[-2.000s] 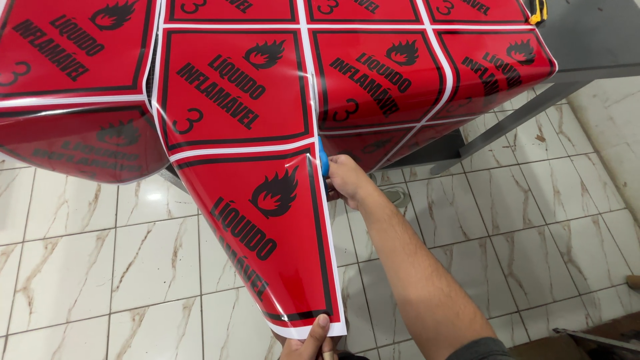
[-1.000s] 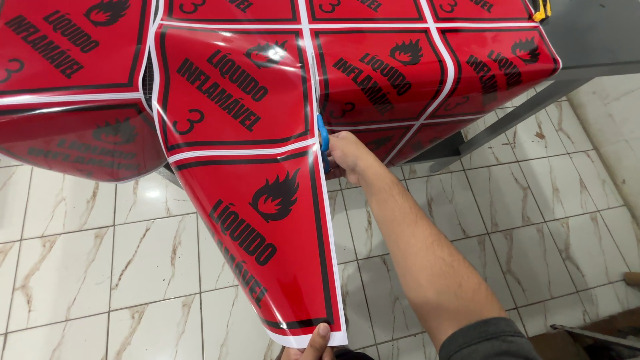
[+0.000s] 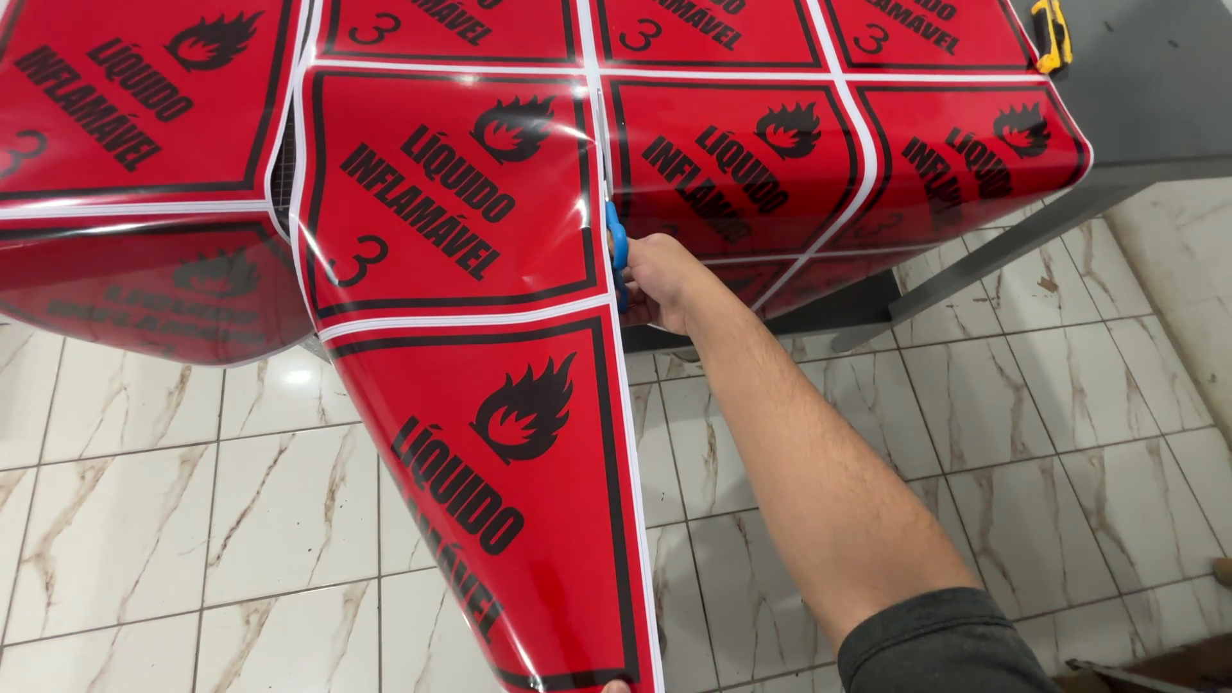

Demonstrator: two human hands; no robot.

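Observation:
A printed sheet of red hazard labels [image 3: 452, 192] with black flame symbols and white margins drapes over the table's front edge. My right hand [image 3: 659, 279] grips blue-handled scissors [image 3: 617, 245], whose blades lie along the white margin between two columns of labels. One strip of labels hangs toward me, parted from the column at its right below the blades. Only a fingertip of my left hand [image 3: 617, 686] shows, on the strip's lower right corner at the bottom edge of the view; its other fingers are out of sight.
A yellow and black utility knife [image 3: 1051, 37] lies on the grey table [image 3: 1145, 106] beside the sheet's right edge. Another part of the sheet [image 3: 144, 289] curls over the edge at left. Metal table framing and a marble-patterned tile floor [image 3: 289, 520] are below.
My right hand and the scissors have moved up along the white margin, farther from me. The strip's lower corner, with my left hand on it, sits lower in view.

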